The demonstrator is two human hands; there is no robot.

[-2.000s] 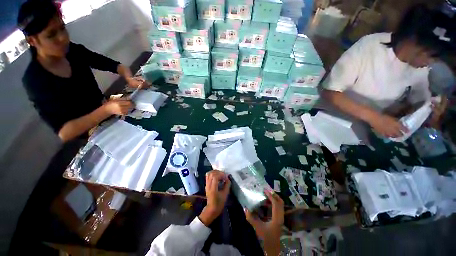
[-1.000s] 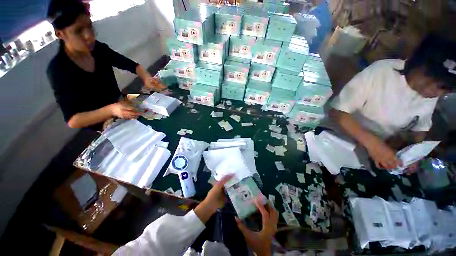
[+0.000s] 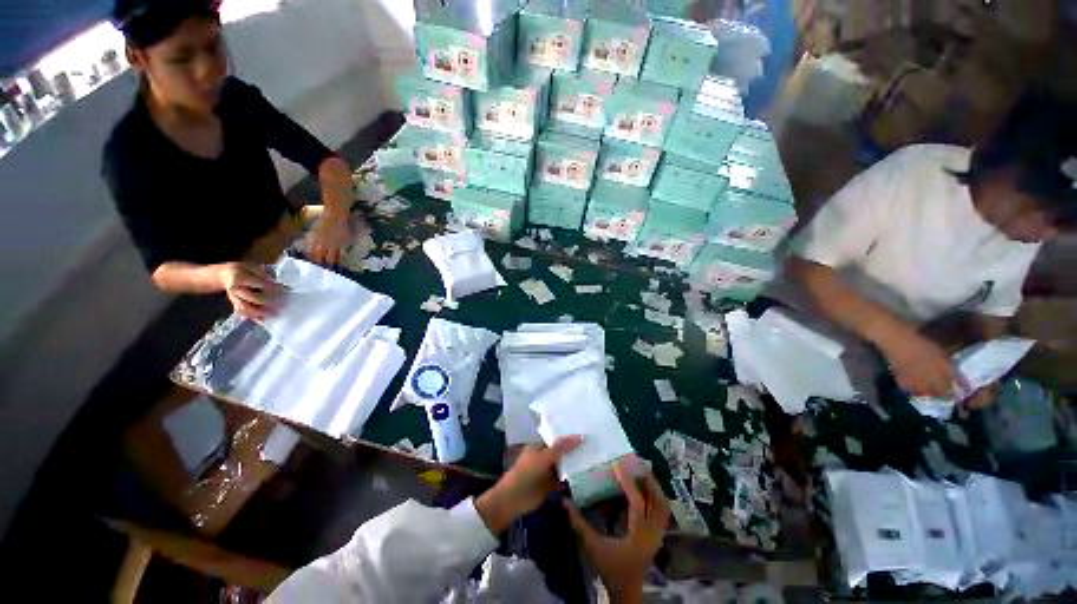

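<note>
A mint-green product carton (image 3: 598,481) lies at the near edge of the table, mostly inside a white poly mailer (image 3: 581,422); only its near end shows. My left hand (image 3: 528,478) holds the mailer and carton from the left, fingers on the white plastic. My right hand (image 3: 622,531) is at the carton's near right end, fingers spread around its corner. A stack of flat poly mailers (image 3: 550,345) lies just beyond.
Stacked mint-green cartons (image 3: 563,164) stand at the back. A handheld fan (image 3: 439,413) lies on a white bag at left, near more mailers (image 3: 309,375). People work at left and right. White parcels (image 3: 909,531) lie at right; paper scraps (image 3: 697,472) litter the table.
The white mailer now covers most of the carton, which was largely bare before. The person at left has let go of a white parcel and now handles the flat mailers.
</note>
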